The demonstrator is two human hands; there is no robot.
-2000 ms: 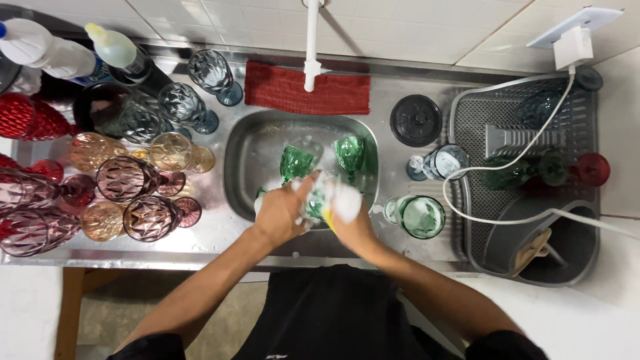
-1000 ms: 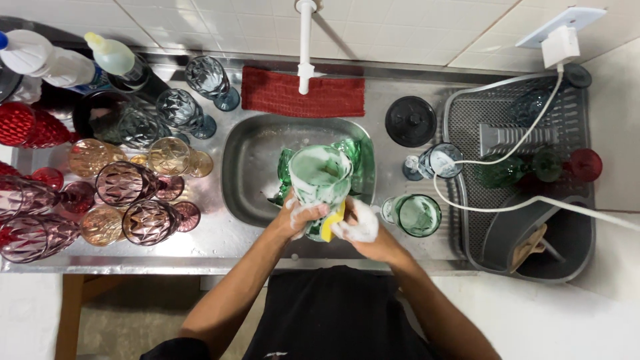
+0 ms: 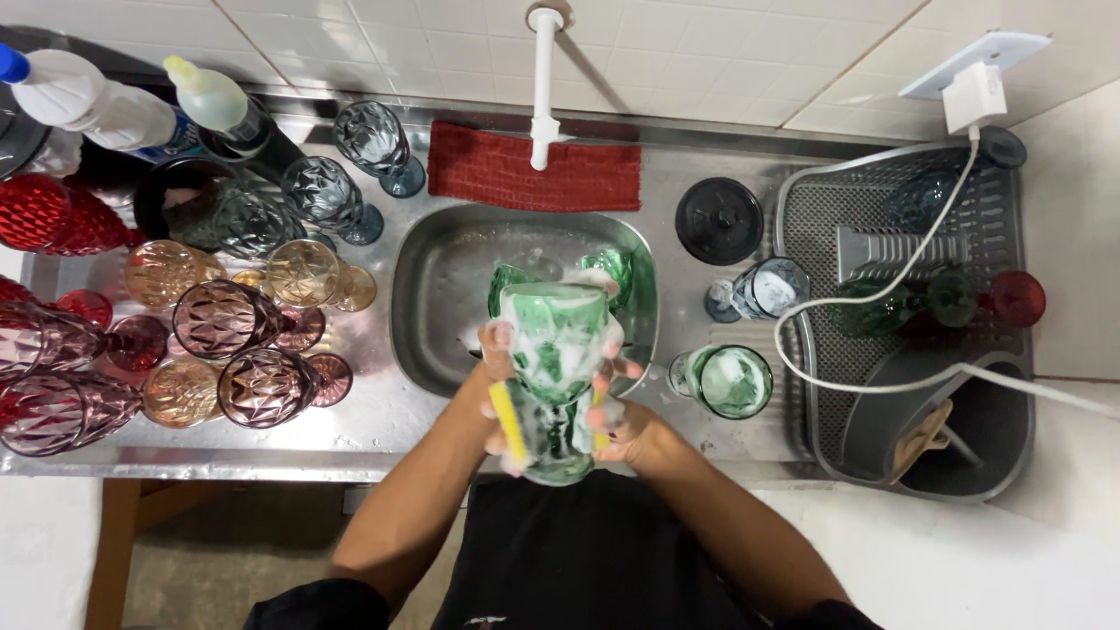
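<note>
A soapy green glass goblet (image 3: 556, 350) is held between both hands over the front edge of the steel sink basin (image 3: 420, 341). My left hand (image 3: 500, 385) grips its left side, with a yellow sponge (image 3: 507, 422) along the stem. My right hand (image 3: 617, 402) holds the right side, where more yellow sponge shows beside the fingers. Green glassware (image 3: 612, 267) lies in the basin behind the goblet, partly hidden by it. Right of the basin are a foamy green goblet (image 3: 735, 381) and a foamy blue-grey goblet (image 3: 772, 287).
Amber, purple, red and grey goblets (image 3: 226, 319) crowd the left counter, with bottles (image 3: 210, 96) behind. A red cloth (image 3: 534, 166) lies under the white tap (image 3: 544, 96). At right are a black lid (image 3: 719, 220) and a grey dish rack (image 3: 809, 201) holding glasses, with a white cable (image 3: 910, 262) across it.
The hands were low over the basin amid foam two seconds ago; one second ago they held up the soapy green goblet. It is now nearer my body, with its base toward me.
</note>
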